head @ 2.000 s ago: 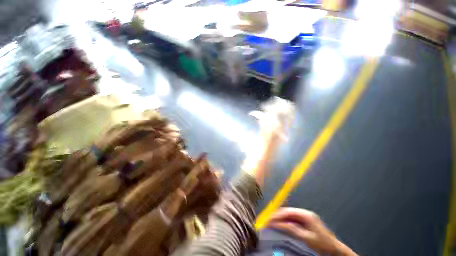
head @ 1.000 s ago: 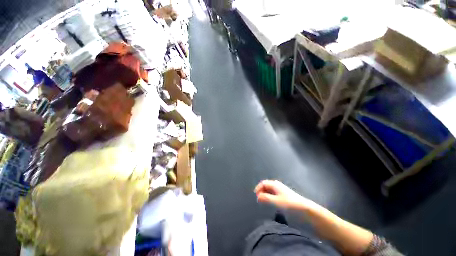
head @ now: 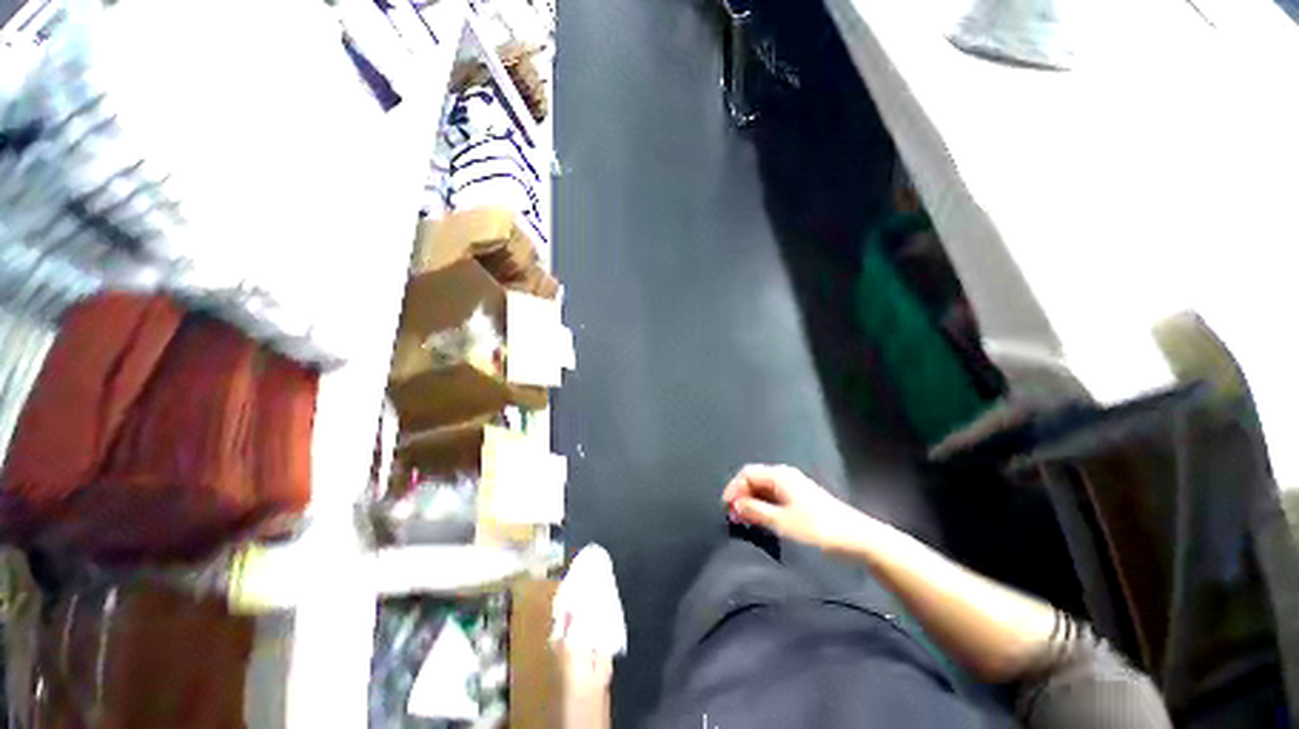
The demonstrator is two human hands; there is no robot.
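My left hand [head: 578, 681] is low in the picture, blurred and partly cut off by the bottom edge. A small white piece [head: 593, 604] covers its fingers and appears held; I cannot tell what it is. My right hand [head: 765, 501] hangs in front of my dark clothing with curled fingers. A small reddish spot shows at its fingertips and a dark patch below them; I cannot tell if it holds anything.
A grey floor aisle [head: 648, 285] runs ahead. On the left are open cardboard boxes [head: 453, 335], banded white bundles [head: 494, 168] and red-brown stacked pieces [head: 171, 413] on a white surface. On the right is a long white-covered table [head: 1097, 185] with a green thing [head: 919, 342] beneath.
The view has moved along the aisle, past the yellow pile. My left hand, absent one second ago, shows again at the bottom. My right hand stays low in front of me.
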